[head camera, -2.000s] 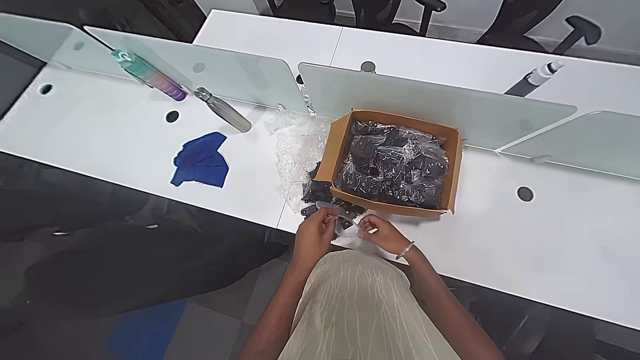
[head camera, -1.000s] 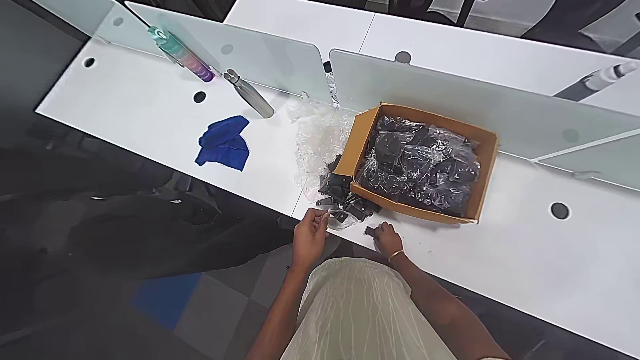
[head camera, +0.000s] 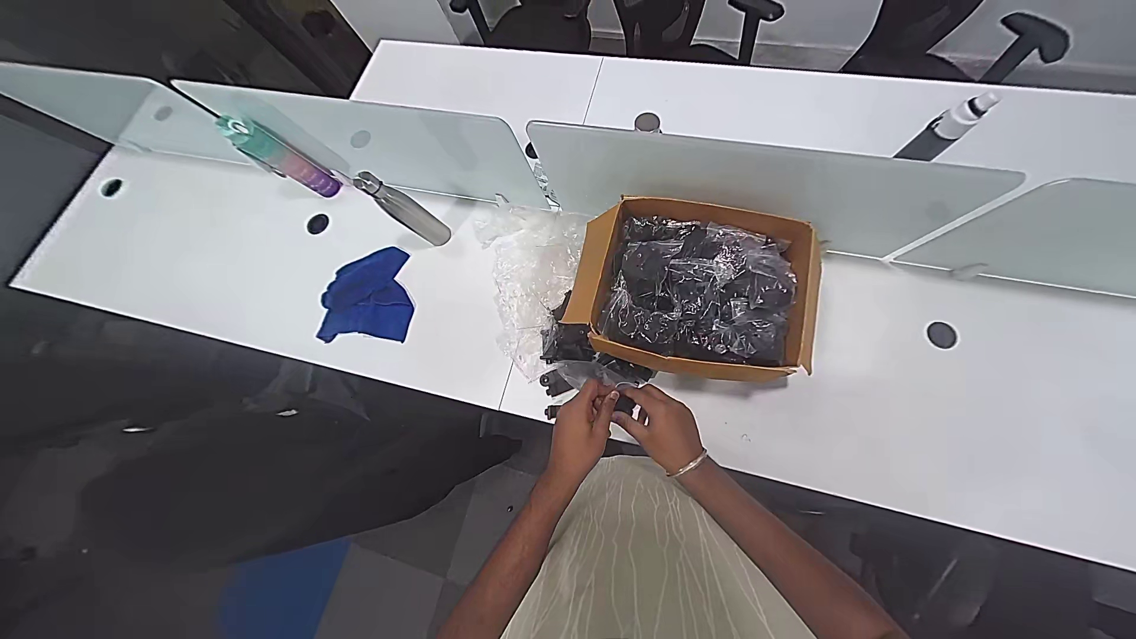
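Observation:
My left hand (head camera: 584, 422) pinches the edge of a small clear plastic bag (head camera: 586, 373) at the desk's front edge. Close beside it, my right hand (head camera: 661, 426) holds a small black part (head camera: 624, 406) at the bag's mouth. Loose black plastic parts (head camera: 568, 342) lie just beyond my hands, against the left side of an open cardboard box (head camera: 808, 302). Clear bags of black parts (head camera: 701, 284) fill the box. Left of it is a heap of empty-looking clear plastic bags (head camera: 532, 275).
A blue cloth (head camera: 368, 297) lies on the white desk (head camera: 887, 426) to the left. Behind it are a metal bottle (head camera: 404, 209) and a green-to-purple bottle (head camera: 284, 160). Frosted partitions (head camera: 763, 182) run behind the box, with chairs (head camera: 887, 35) beyond.
My right hand, apart from the left a second ago with a black part in its fingers, has moved left to meet it at the bag. The view has shifted.

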